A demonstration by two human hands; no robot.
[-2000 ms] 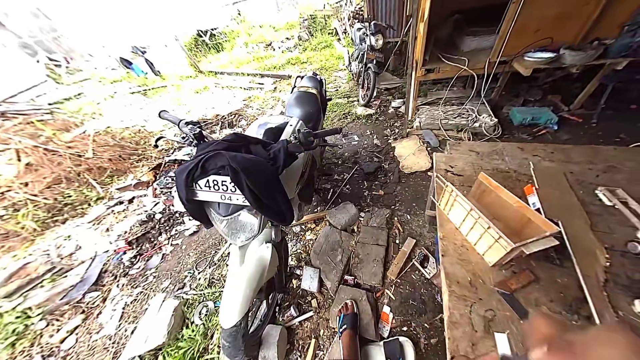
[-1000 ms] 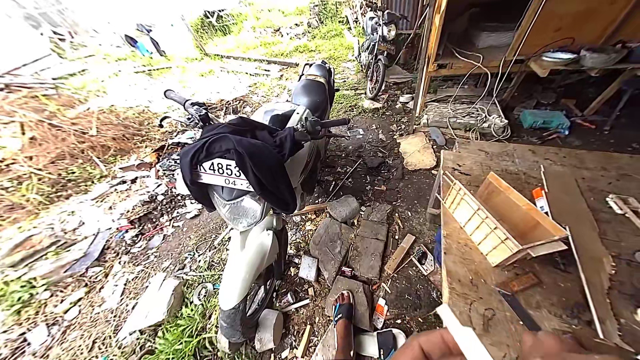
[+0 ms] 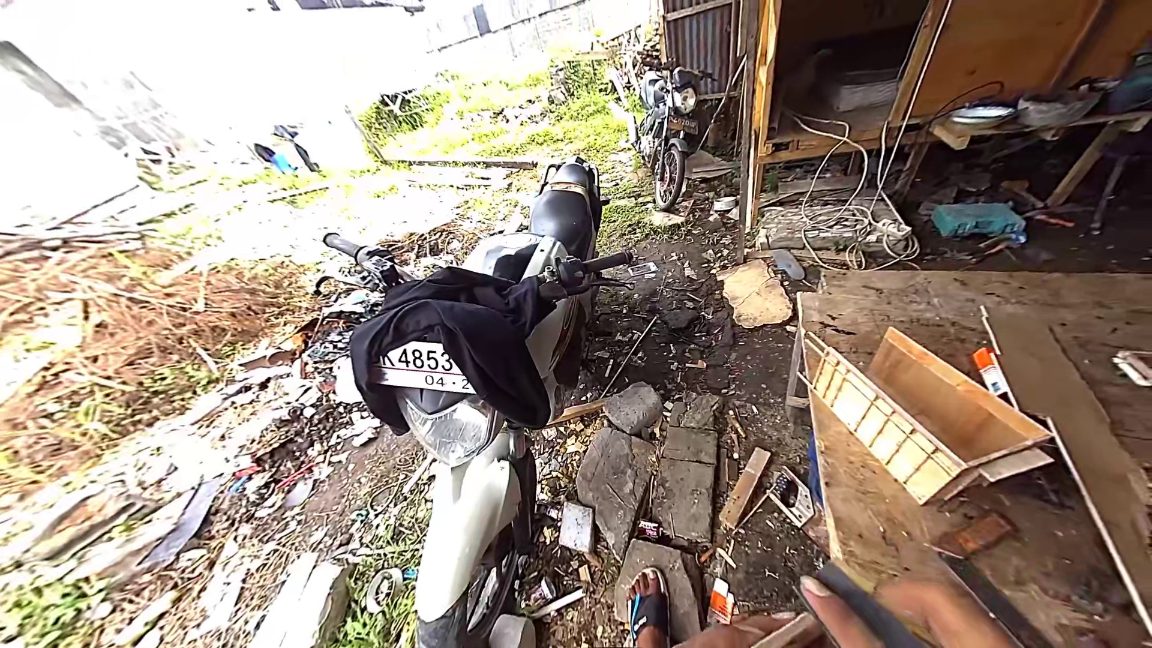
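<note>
At the bottom edge, partly cut off, my left hand [image 3: 733,632] is closed on a small wooden piece [image 3: 792,634]. Just right of it, my right hand [image 3: 940,610] grips a dark grey flat piece [image 3: 859,601] between thumb and fingers; its exact kind cannot be told. Beyond my hands, a slatted wooden box [image 3: 958,405] rests tilted on a plywood work surface [image 3: 864,504]. A reddish-brown block [image 3: 975,534] and a dark flat bar [image 3: 985,589] lie between the box and my right hand. An orange-and-white tube [image 3: 990,371] lies behind the box.
A white motorcycle [image 3: 468,513] draped with black cloth [image 3: 450,333] stands left of stone slabs [image 3: 616,486]. My sandalled foot [image 3: 650,605] is on a slab. Behind are a second motorcycle [image 3: 668,126], coiled white cable [image 3: 864,229] and a wooden shelter [image 3: 760,117]. Rubble and dry brush lie left.
A pale strip seen at my hands one second ago no longer shows there; a dark grey flat piece is now in my right hand. My left hand was not visible two seconds ago.
</note>
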